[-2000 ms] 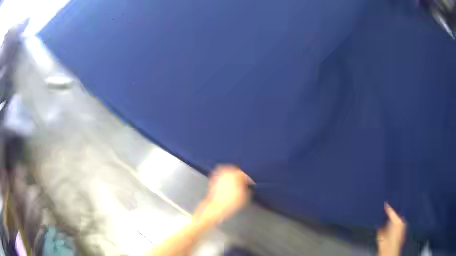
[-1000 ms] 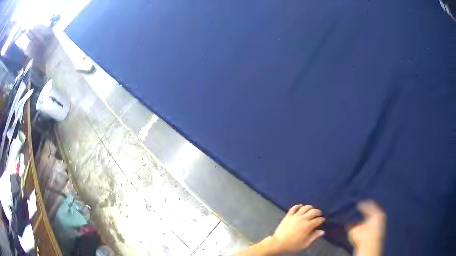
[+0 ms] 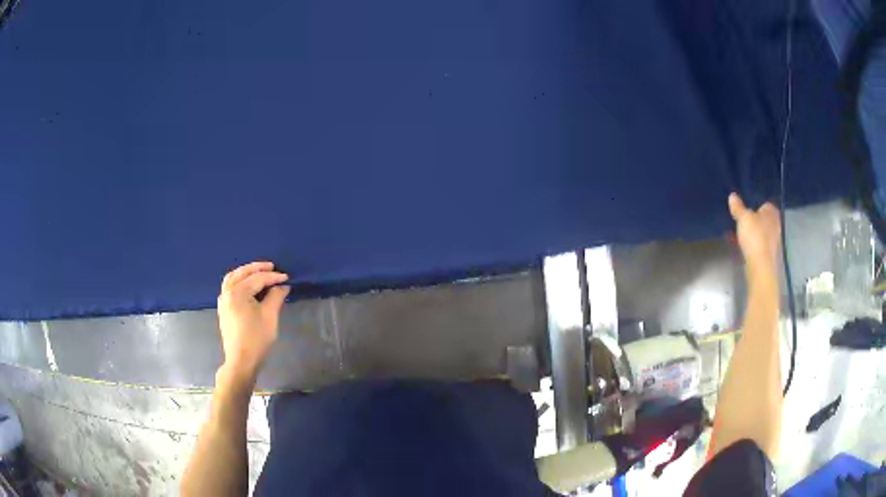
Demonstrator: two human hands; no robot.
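Note:
Navy fabric (image 3: 389, 126) covers most of the table, its near edge running across the view with dark layers under it. My left hand (image 3: 255, 306) pinches the fabric's near edge left of centre, thumb and fingertips together on the cloth. My right hand (image 3: 756, 231) is at the same edge far to the right, its fingers on the cloth, partly hidden by it. Some folds run up and away from my right hand.
A silver rail (image 3: 565, 349) runs out from under the fabric, with the end cutter (image 3: 661, 374) beside it. A black cord (image 3: 788, 272) hangs at the right. The grey table edge (image 3: 427, 335) lies before my body. A blue item (image 3: 840, 478) is at the lower right.
The view has swung right to the rail and cutter. My hands, close together one second ago, are now wide apart along the fabric edge.

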